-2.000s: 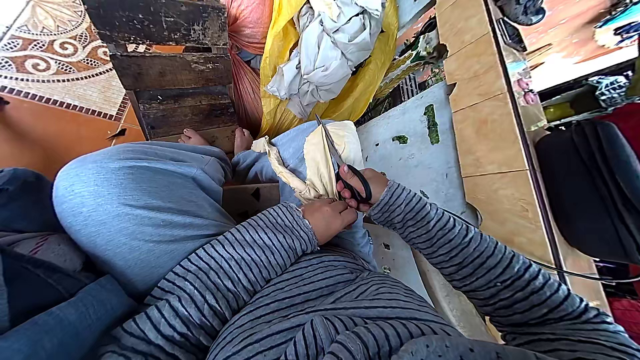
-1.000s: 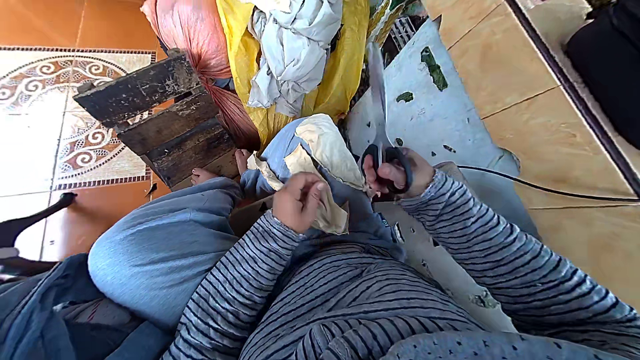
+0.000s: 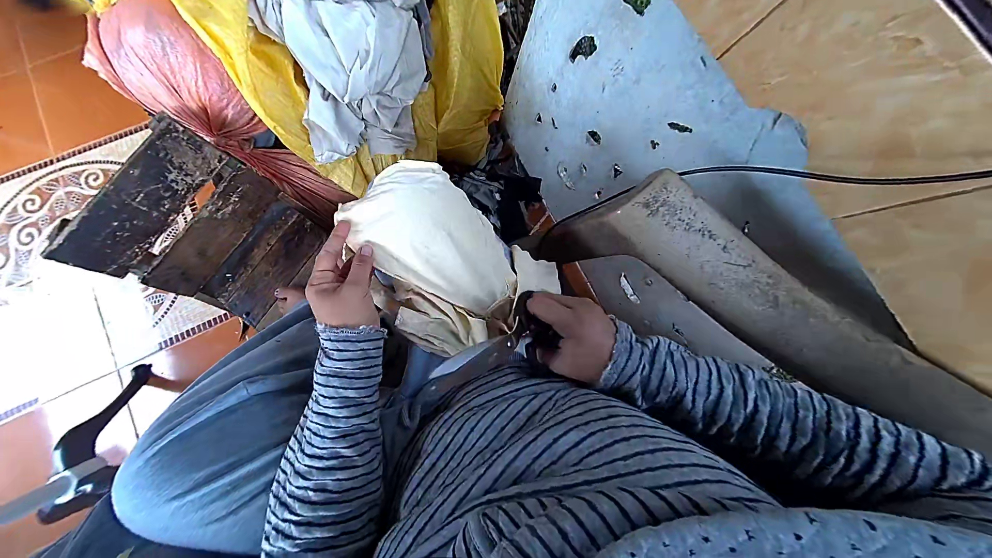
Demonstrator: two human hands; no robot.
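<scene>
My left hand pinches the left edge of a cream cloth between thumb and fingers. The cloth lies spread over my lap, its lower part bunched in folds. In my right hand are the black handles of a pair of scissors, at the cloth's lower right corner. The scissor blades point left, low over my lap, beneath the bunched folds. Part of the handles is hidden by my fingers.
Ahead, a yellow sack holds pale grey cloth, beside a tied red sack. A worn wooden slatted piece stands at left. At right are a chipped pale blue board, a greyish curved piece and a black cable.
The cream cloth is now spread wider, with my left hand at its far left edge. The scissors, pointing up and away before, now point left across my lap. The view has shifted.
</scene>
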